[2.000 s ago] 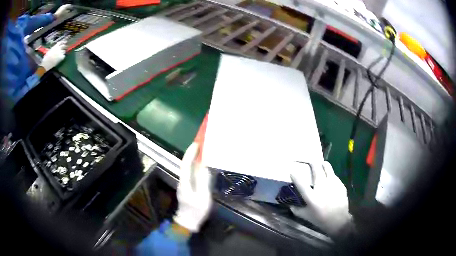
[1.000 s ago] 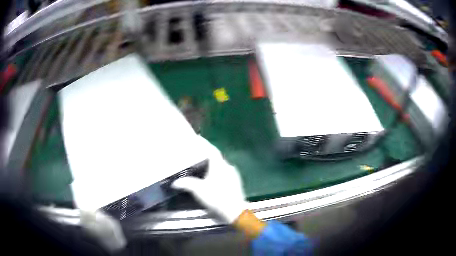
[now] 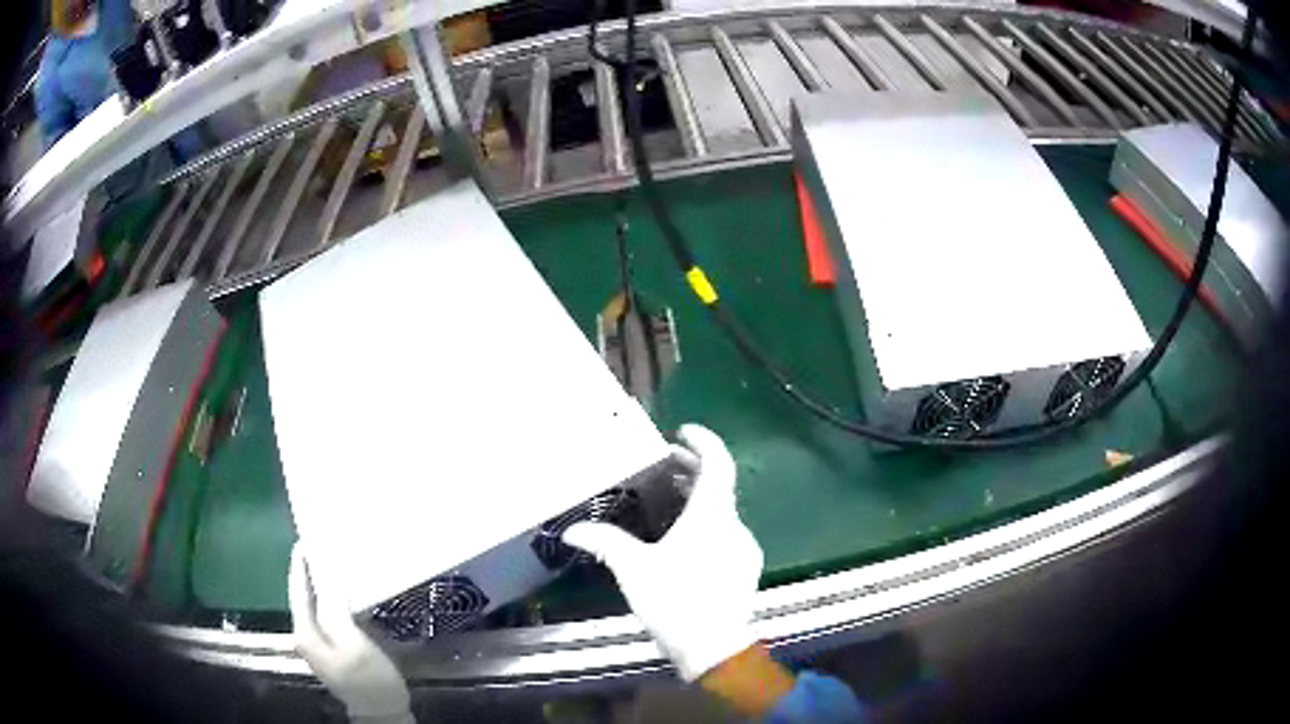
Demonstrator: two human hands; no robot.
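Observation:
A large silver-white enclosure [image 3: 439, 382] lies at the left centre, turned at an angle, its near end facing me. Its fan end panel [image 3: 512, 573] carries two round black fans, one at each side. My left hand [image 3: 344, 654], in a white glove and partly dark at the frame's lower edge, holds the near left corner. My right hand [image 3: 689, 573], also in a white glove, grips the near right corner, thumb over the panel by the right fan and fingers along the side. The enclosure's underside is hidden.
Another enclosure [image 3: 976, 241] with two fans stands right; more lie at the far left [image 3: 113, 403] and far right [image 3: 1217, 198]. A black cable [image 3: 792, 390] with a yellow piece loops across. Metal rollers [image 3: 538, 127] run behind; a silver conveyor edge [image 3: 905, 573] runs in front. A person in blue [image 3: 78, 71] is upper left.
The view has swung to the right, and the parts bin has left the picture. Both hands stay on the near corners of the enclosure, which now sits at an angle at the left.

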